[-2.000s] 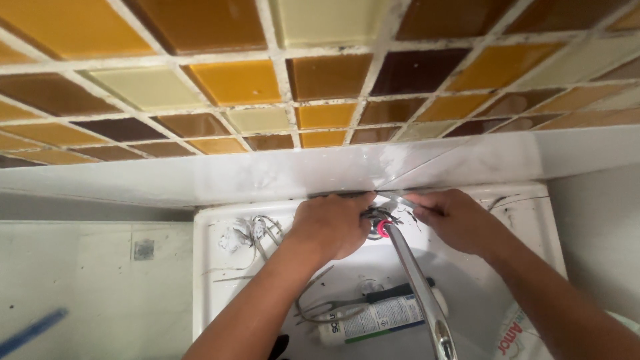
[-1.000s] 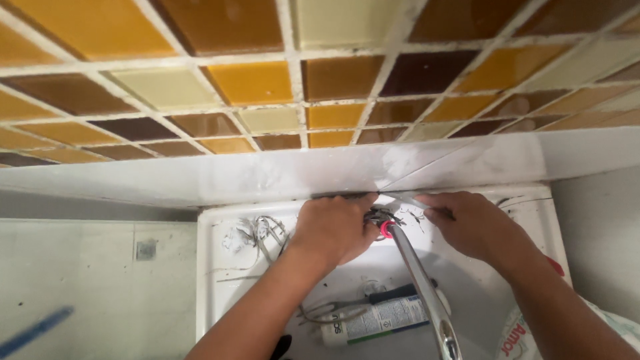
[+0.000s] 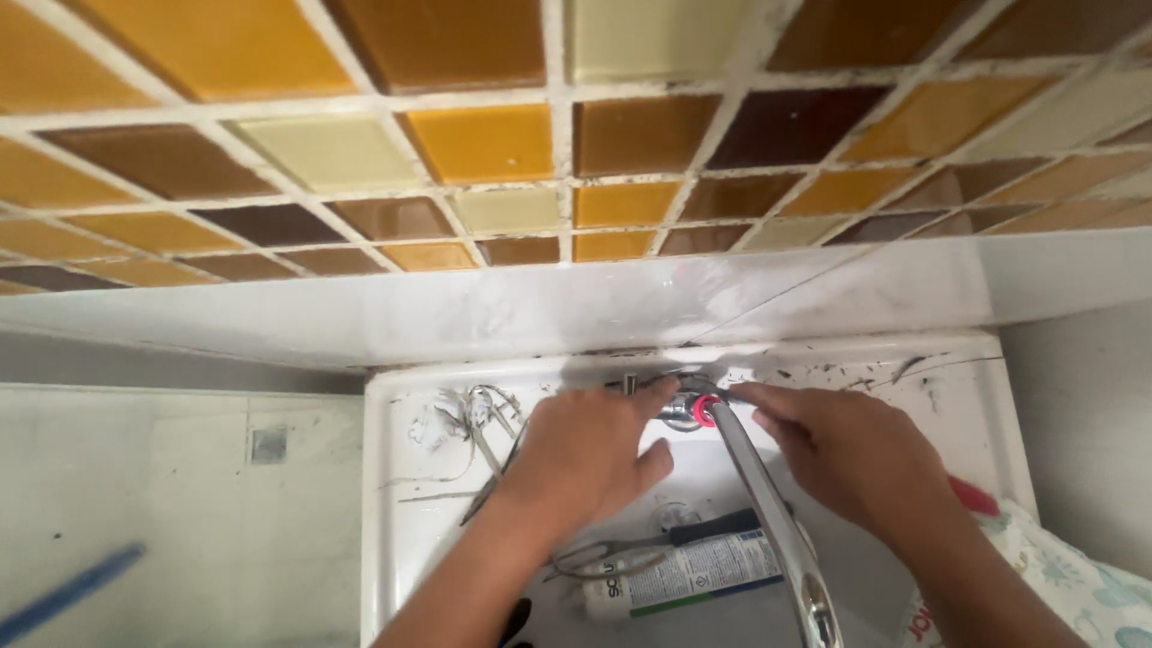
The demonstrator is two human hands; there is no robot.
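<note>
My left hand (image 3: 585, 450) is at the back of a white sink (image 3: 382, 504), its index finger on or beside the base of a chrome faucet (image 3: 765, 504). A red ring (image 3: 705, 410) sits where the long spout meets the base. On the right of the base, my right hand (image 3: 841, 441) has its index fingertip near the same spot; a blade-like thing seems to lie under that finger, but what it is and how it is held cannot be made out. Dark strips and crumbs (image 3: 837, 373) are scattered along the sink's back ledge.
A sealant cartridge (image 3: 693, 576) and a dark-handled tool (image 3: 711, 529) lie in the basin. Wire-like strands and crumpled clear material (image 3: 441, 423) rest on the left ledge. A printed plastic bag (image 3: 1044, 576) is at the right. Tiled wall (image 3: 558, 135) rises behind; a blue rod (image 3: 72, 594) shows lower left.
My left hand has opened out somewhat, its thumb now apart from the index finger. My right hand has moved left, closer to the faucet base.
</note>
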